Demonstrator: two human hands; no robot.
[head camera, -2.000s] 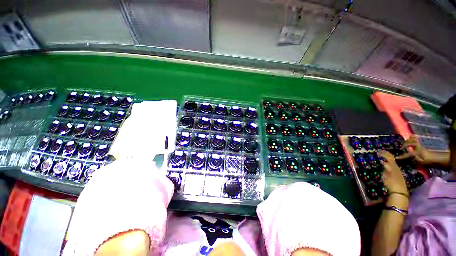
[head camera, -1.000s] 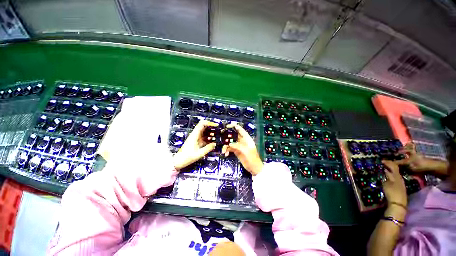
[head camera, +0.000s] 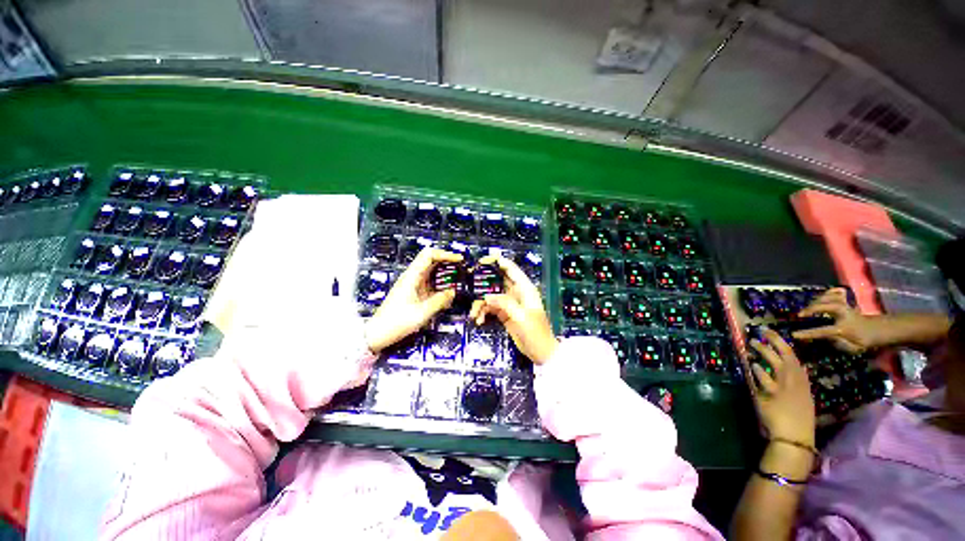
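Observation:
My left hand holds a round black watch by its edge. My right hand holds another black watch right beside it. Both watch faces show small lit marks and are turned up toward me. The hands are above the middle of a clear plastic tray of black watches. Its front row has bare pockets and one black watch. My hands hide part of the tray's middle rows.
White paper lies left of the tray, beside another filled tray. At right is a tray with red and green dots and a loose unit. Further right, a neighbour's hands work over a beige-edged box near a salmon-red bin.
My hands came into view over the tray with two watches. Over the last second they stay in place, while the lit marks on the faces change. The neighbour's hands have shifted.

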